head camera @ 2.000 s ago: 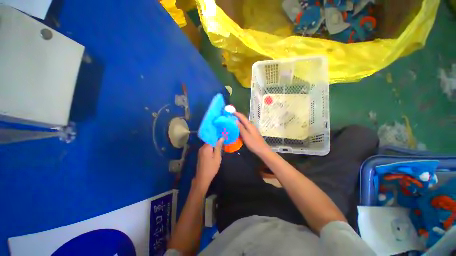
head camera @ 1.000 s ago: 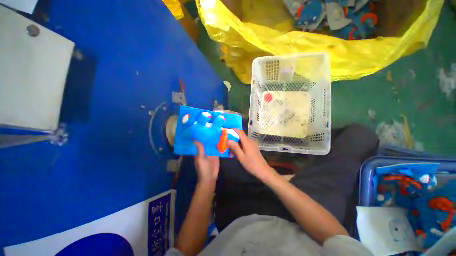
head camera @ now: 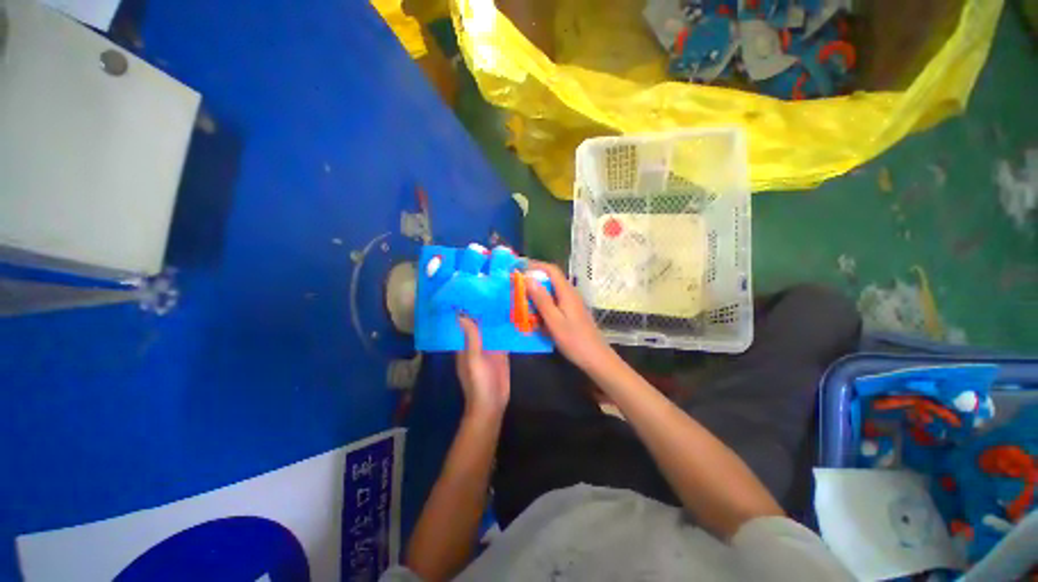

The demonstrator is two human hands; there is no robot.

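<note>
A bright blue plush piece [head camera: 472, 298] with an orange patch and white spots is spread roughly flat in front of the nozzle base [head camera: 401, 298], a round cream knob on the blue machine. The thin tube is hidden behind or inside the piece; I cannot tell which. My left hand [head camera: 484, 373] holds the piece at its lower edge, thumb on its face. My right hand [head camera: 558, 313] holds its right side by the orange patch, fingers bent over it.
The blue machine [head camera: 273, 364] fills the left, with a warning sign [head camera: 342, 472] below. A white perforated basket [head camera: 742, 267] holding a cream card stands by my knees. A yellow bag liner [head camera: 637, 114] around more pieces is behind. A blue crate [head camera: 839, 415] of pieces is at right.
The piece has gone from tilted and folded to spread out facing me, its orange patch now at the right. Both hands have shifted their hold. In the last second they moved only slightly.
</note>
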